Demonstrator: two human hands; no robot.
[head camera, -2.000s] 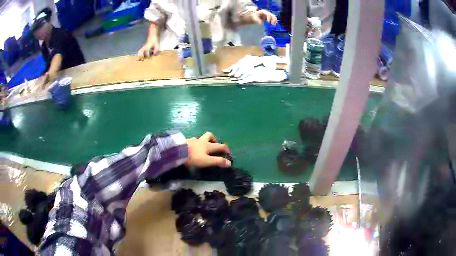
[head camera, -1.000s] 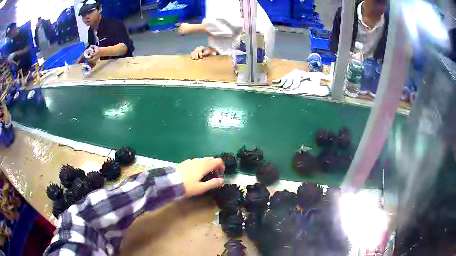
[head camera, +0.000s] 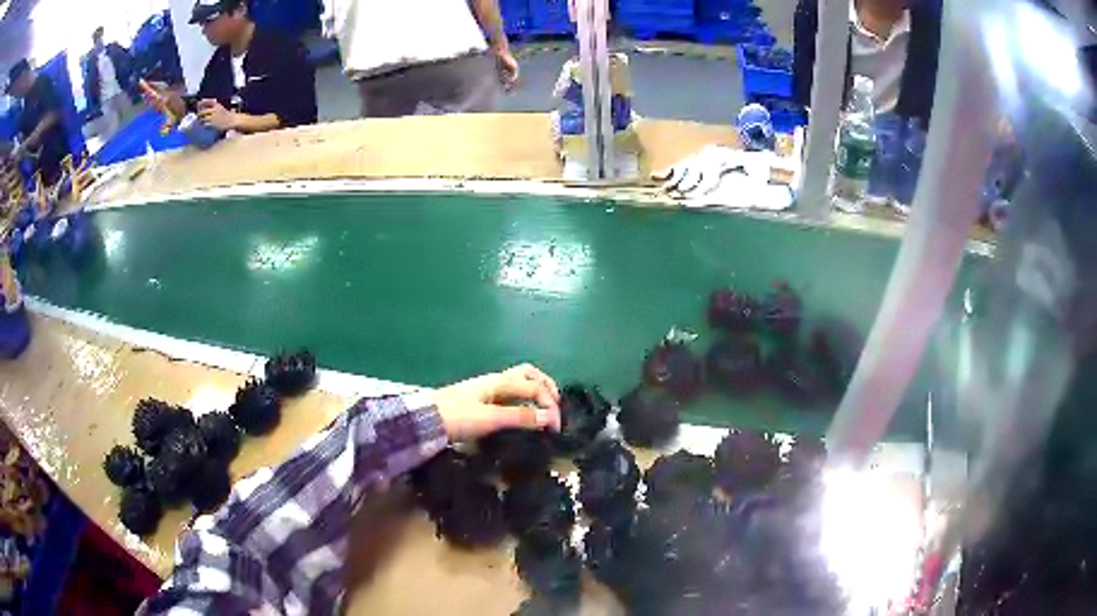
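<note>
My left hand (head camera: 499, 403), in a plaid sleeve, reaches from the lower left to the near edge of the green conveyor belt. Its fingers are bent down against black spiky pieces; whether it grips one is hidden. One black spiky piece (head camera: 583, 415) lies right at the fingertips and another (head camera: 650, 415) just to the right. A dense pile of the same pieces (head camera: 608, 481) lies on the tan bench below and right of the hand. A smaller group (head camera: 181, 457) lies on the bench at left. My right hand is not in view.
The green belt (head camera: 397, 289) runs across, with more black pieces (head camera: 734, 361) at right. A pale post (head camera: 908, 277), blurred clear panel and bright glare stand at right. Beyond are white gloves or cloth (head camera: 728, 178), a bottle (head camera: 855, 144) and several people. Blue items (head camera: 54, 235) stand far left.
My left hand has shifted slightly right along the belt edge. More black pieces now lie on the bench below it. The person in white across the belt has moved left.
</note>
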